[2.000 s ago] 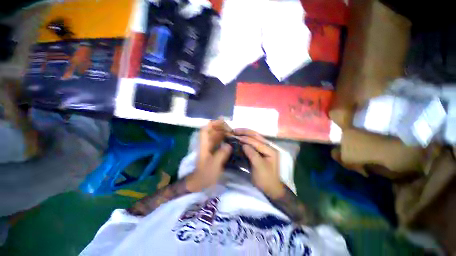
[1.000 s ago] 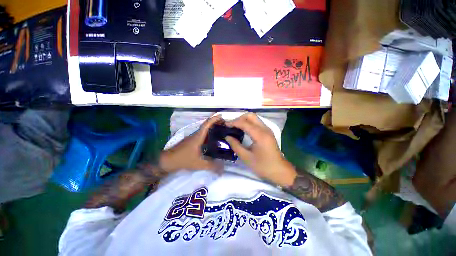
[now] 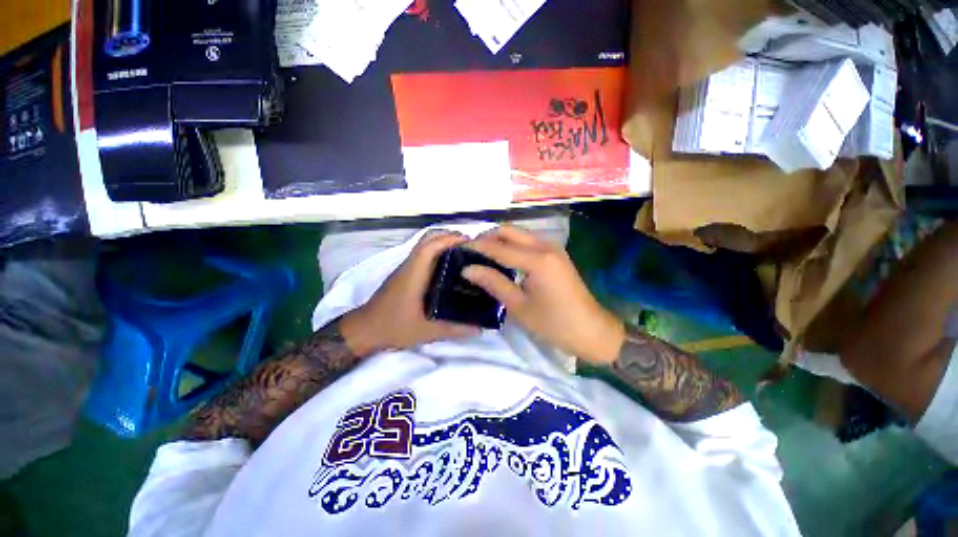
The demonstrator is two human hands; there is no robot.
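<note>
A black folding carton is held over my lap, below the table's front edge. My left hand grips its left side and lower edge. My right hand is on its right side and top, with fingers over the black face. The carton looks small and box-shaped; its far side is hidden by my fingers. Flat carton blanks, black and glossy, lie fanned and overlapping at the table's left front.
Loose white leaflets lie at the table's back middle. White bundles sit on brown kraft paper at the right. A blue stool stands below left. Another person's arm shows at the right edge.
The view has shifted, so the table things sit further left. The carton was low between my fingertips two seconds ago; now it shows broadside, with my right fingers across its face.
</note>
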